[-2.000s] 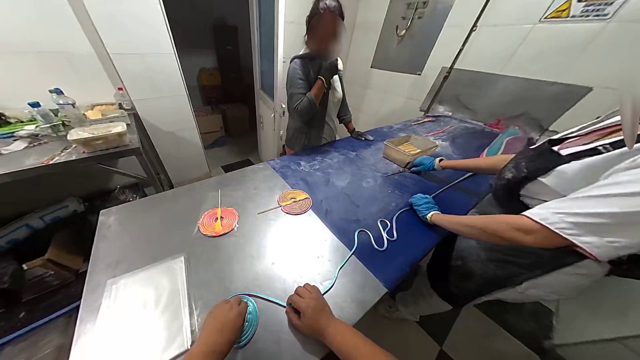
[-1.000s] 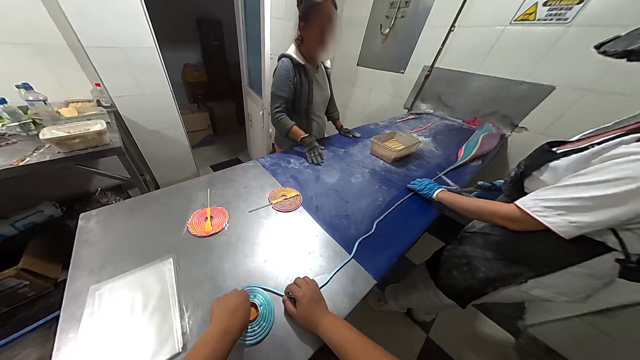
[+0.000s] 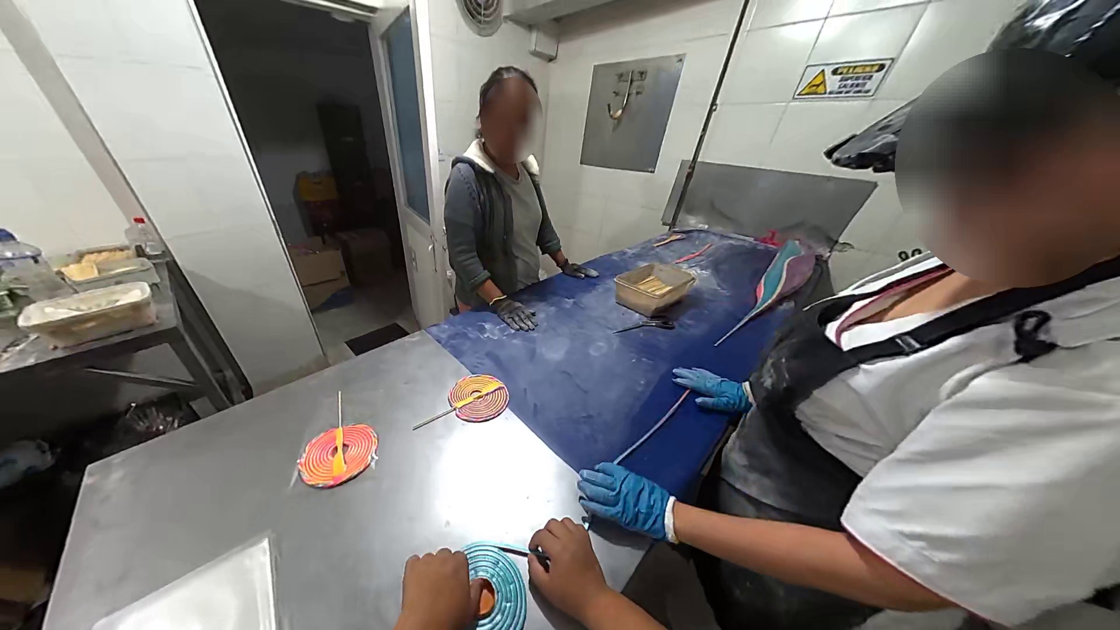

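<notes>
A flat spiral of turquoise candy-like rope (image 3: 503,581) lies on the metal table's front part, with an orange piece at its centre. My left hand (image 3: 437,588) rests on the spiral's left side, fingers bent; its grip is not clear. At the spiral's right, my right hand (image 3: 564,560) has the rope's dark free stretch between thumb and fingers. Farther up, an orange-red spiral with a stick (image 3: 339,455) and a smaller orange-purple spiral with a stick (image 3: 479,398) lie flat, each crossed by a yellow strip.
Beside my right hand, a co-worker's blue-gloved hands (image 3: 626,500) touch a thin rope on the blue mat (image 3: 560,367). A second person stands behind the mat. On it are a plastic tub of sticks (image 3: 654,289), scissors (image 3: 652,324) and a striped mass (image 3: 774,280). Clear plastic sheets (image 3: 206,591) lie front left.
The turquoise spiral has more turns than two seconds ago, and the loose rope beyond my right hand is shorter. The co-worker's gloved hands have come nearer to mine. Scissors now show on the mat.
</notes>
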